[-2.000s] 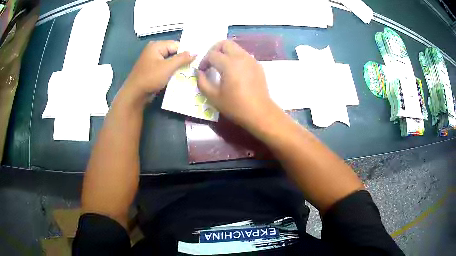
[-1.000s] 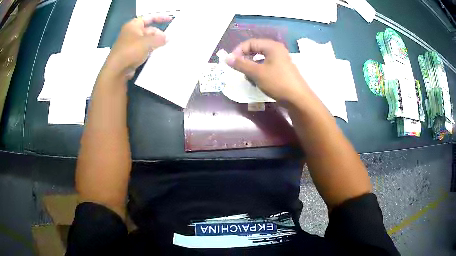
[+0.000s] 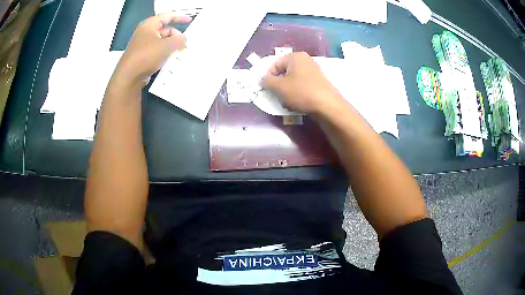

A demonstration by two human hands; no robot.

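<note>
A white die-cut card blank lies with its rounded end on the maroon positioning board. My right hand is over that rounded end, fingertips pinched together on the card; whether they hold a small piece cannot be seen. A white paper label sits at the card's tip, with small tan blocks around the end. A long white card strip slants over the board's left edge. My left hand is at the strip's left edge, fingers bent, thumb near the edge; its grip is unclear.
White card blanks lie at left. White strips are stacked at the back. Green printed card stacks stand at right. A brown sheet is at the far left edge, and brown carton flaps show below the table.
The slanting strip came off the rounded end to the left, its printed underside turned out of sight. My right hand moved right, then lowered onto the card. My left hand moved up and left.
</note>
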